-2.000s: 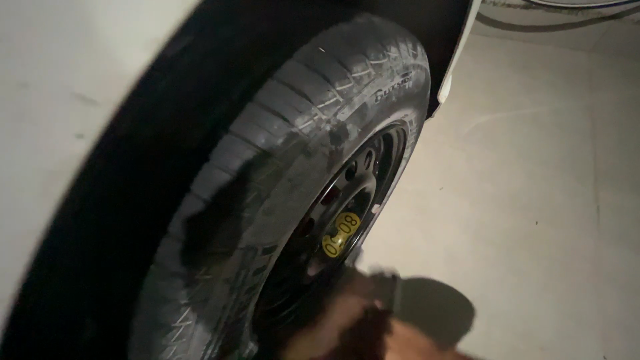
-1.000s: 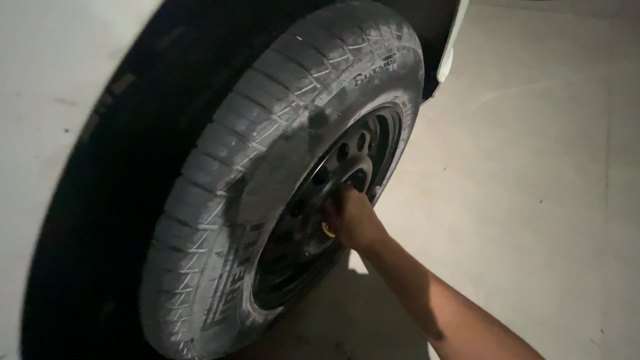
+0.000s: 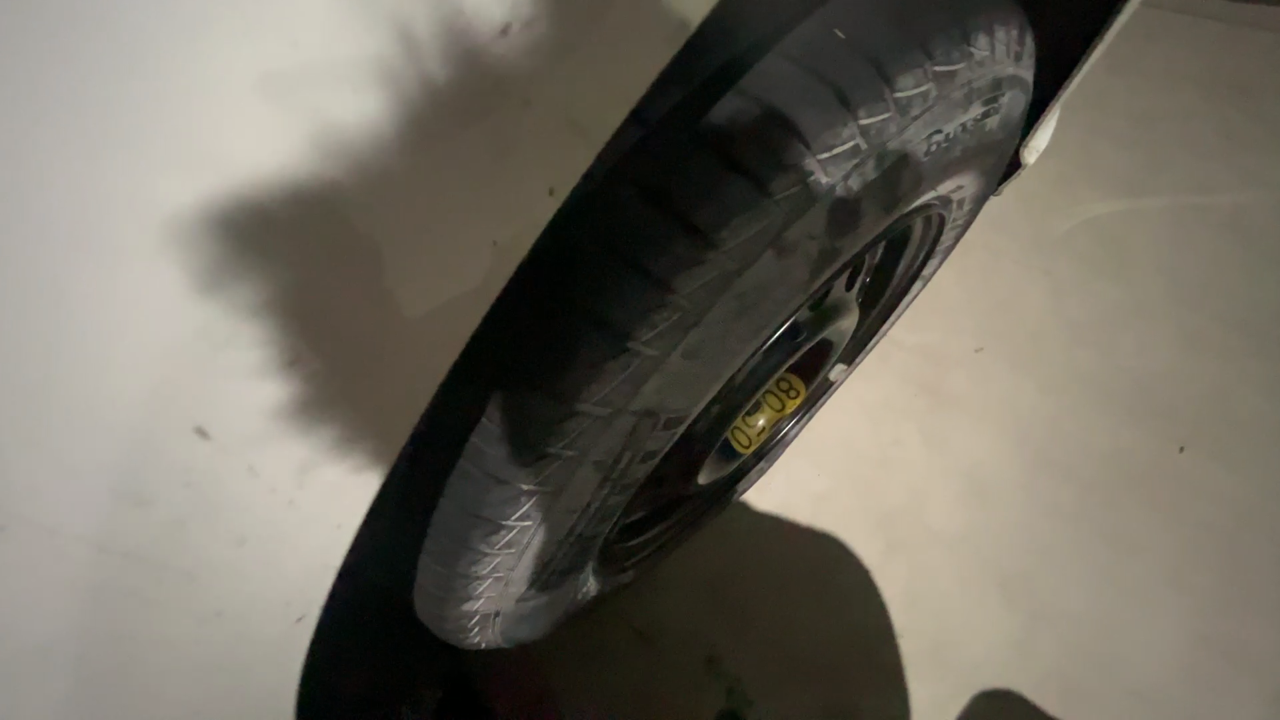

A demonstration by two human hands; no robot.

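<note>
Neither of my hands shows in the head view now. A car wheel with a dusty black rubber tire (image 3: pixel 700 330) fills the middle of the view, tilted from lower left to upper right inside the dark wheel arch. Its black steel rim (image 3: pixel 890 270) faces right, with round holes in it. At the hub is a yellow sticker (image 3: pixel 768 413) bearing large digits. A small pale piece (image 3: pixel 838 373) sits at the rim's outer edge. Shadow covers part of the tread, and what lies behind the tire is hidden.
The pale car body panel (image 3: pixel 150 400) spans the left side, with a broad shadow across it. On the right lies a light, smooth floor (image 3: pixel 1130 350). A white-tipped edge of the bodywork (image 3: pixel 1040 140) stands beside the tire at the upper right. Dark shadows lie on the floor below.
A hand and forearm, which reached from the lower right to the wheel hub a second ago, have left the view. The view has shifted, and the wheel is seen more edge-on.
</note>
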